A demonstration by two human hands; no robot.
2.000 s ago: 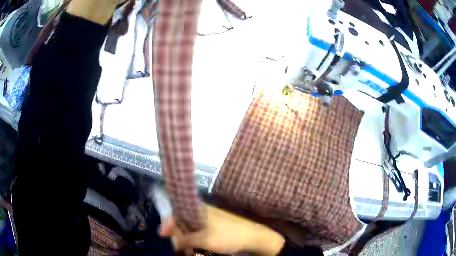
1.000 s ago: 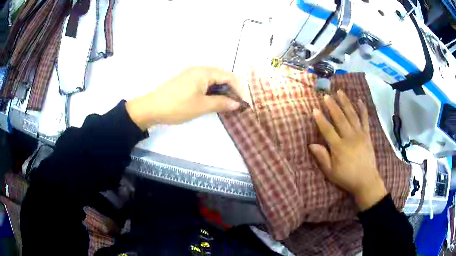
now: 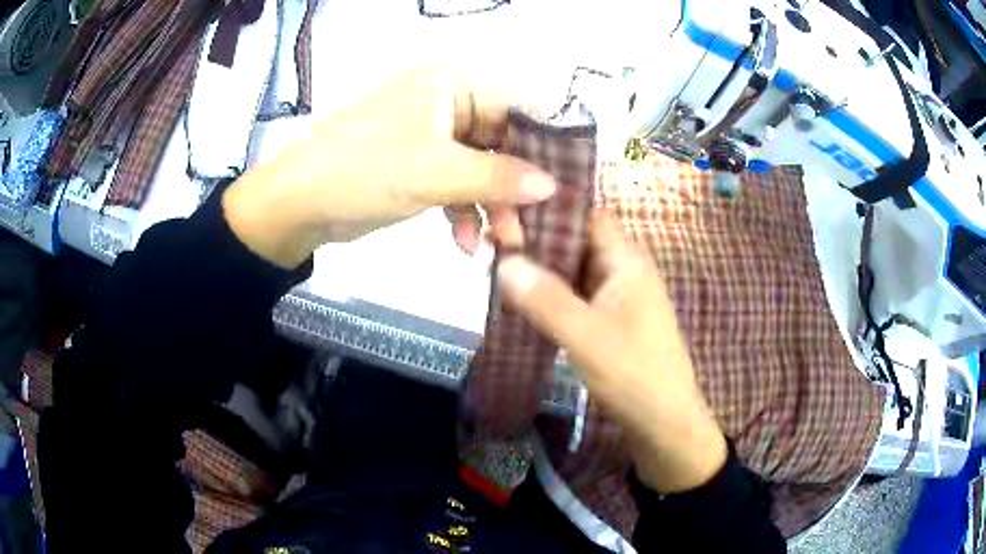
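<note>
A plaid strip with a dark edge at its top end is held up between both hands, above the table's front edge; its lower part hangs down. My left hand grips it near the top from the left. My right hand holds it lower down, thumb on its face. The larger plaid garment panel lies to the right, its top edge near the presser foot, and drapes over the table's front edge. Some fingers are hidden behind the strip.
The white sewing machine with a blue stripe stands at the upper right. A bundle of plaid strips hangs at the upper left beside a white piece. A ruler scale runs along the table's front edge. A dark cord-like piece lies at right.
The strip was lying along the panel's left edge; now it is lifted off toward the left. My right hand has left the panel and taken hold of the strip beside my left hand.
</note>
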